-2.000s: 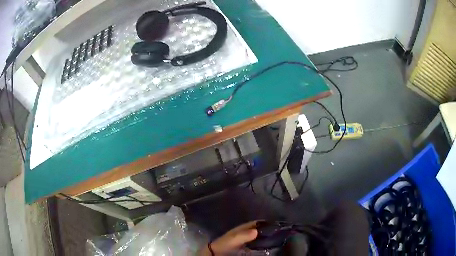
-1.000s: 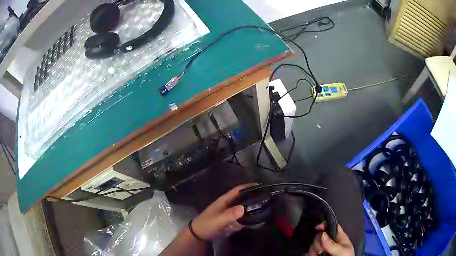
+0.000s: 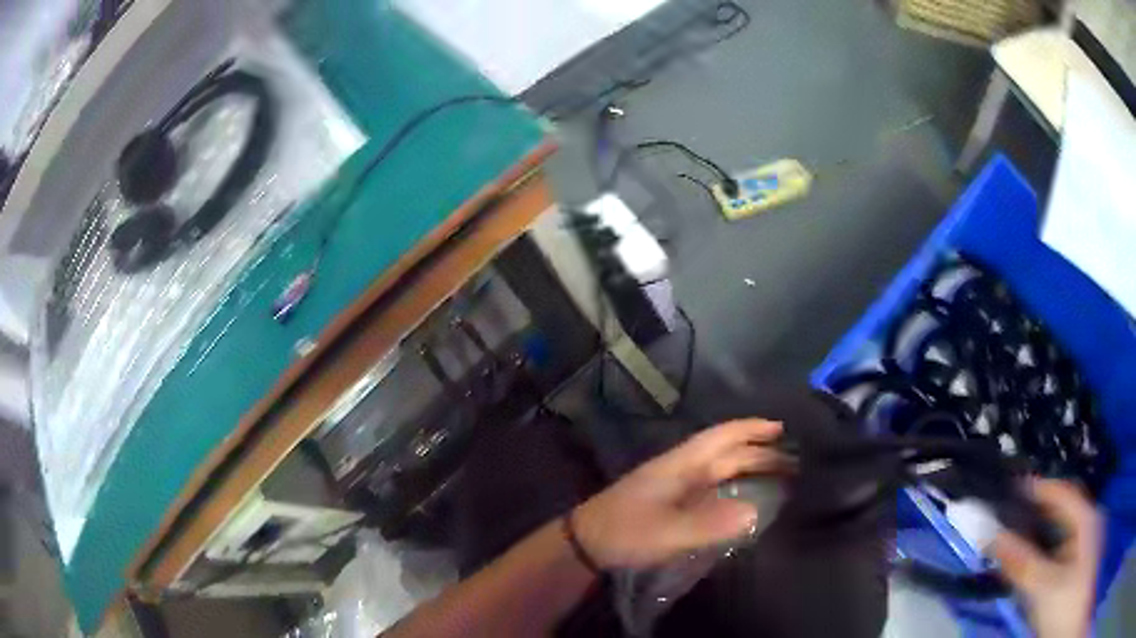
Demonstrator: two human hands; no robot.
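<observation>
My right hand (image 3: 1059, 548) is at the lower right, blurred, gripping a black headset (image 3: 922, 455) over the near edge of the blue crate. My left hand (image 3: 673, 499) is over my lap, its fingers and thumb apart, left of that headset; no headset is in it. A small shiny patch shows by its fingers, too blurred to name. The blue crate (image 3: 928, 268) holds rows of black headsets (image 3: 984, 361).
The green bench (image 3: 411, 162) at left bears another headset (image 3: 255, 162) on bubble wrap and a USB cable (image 3: 293, 297). Clear plastic (image 3: 361, 586) lies below the bench. A yellow power strip (image 3: 766, 190) and cables are on the floor. A white sheet (image 3: 1096, 212) is at right.
The view has turned right, towards the crate. The headset has moved from my lap to the crate edge in my right hand. My left hand has come off it and opened.
</observation>
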